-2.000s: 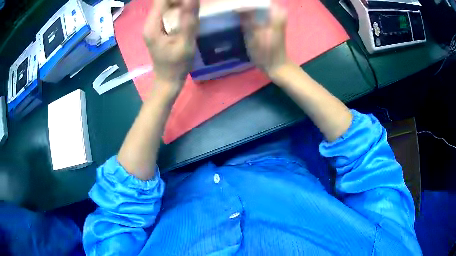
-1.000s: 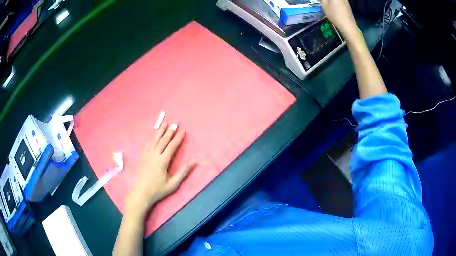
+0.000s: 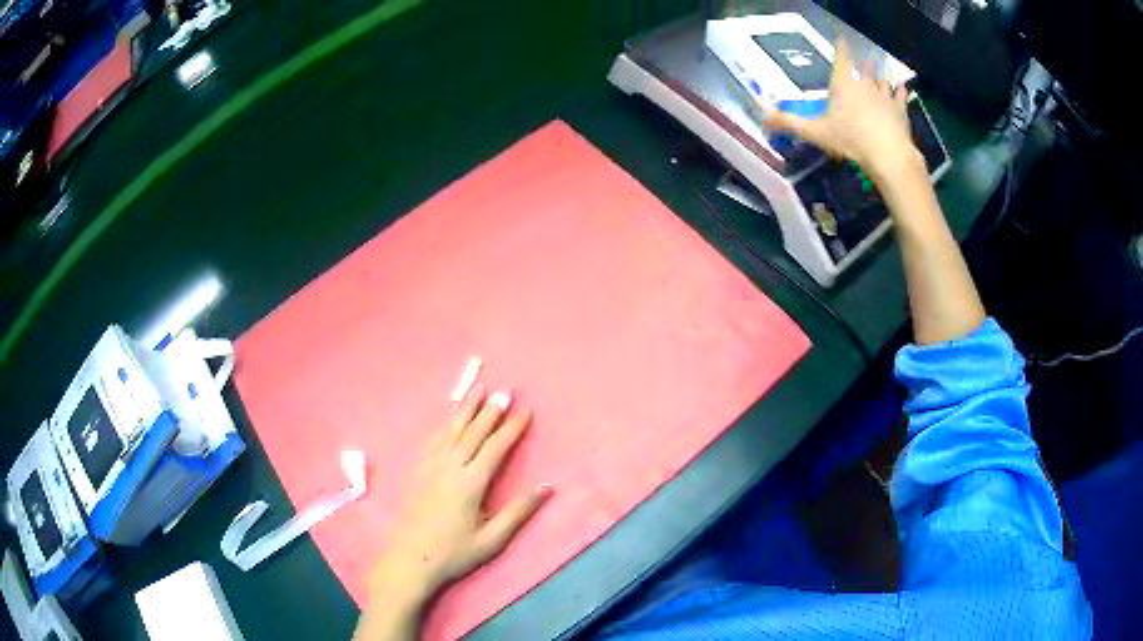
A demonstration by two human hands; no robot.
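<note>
A finished retail box [image 3: 783,60], white with a dark picture and blue edge, lies on the pan of the digital scale [image 3: 802,207] at the upper right. My right hand [image 3: 859,115] is over the box's near right part with fingers spread; whether it grips the box is hard to tell. My left hand [image 3: 458,501] lies flat on the pink-red work mat [image 3: 589,313], fingers apart. A small white piece [image 3: 466,378] lies at its fingertips; contact is unclear. The scale's panel is partly hidden by my right hand.
A curled white strip [image 3: 295,523] crosses the mat's left edge. Stacked blue-and-white sleeves [image 3: 119,438] stand at the left. A plain white box [image 3: 188,606] lies at the lower left, cut off by the frame. A dark cable runs between mat and scale.
The retail box now lies on the scale pan, where a second ago my right hand was at its edge. My right hand has moved over it and spread. The left hand stays on the mat.
</note>
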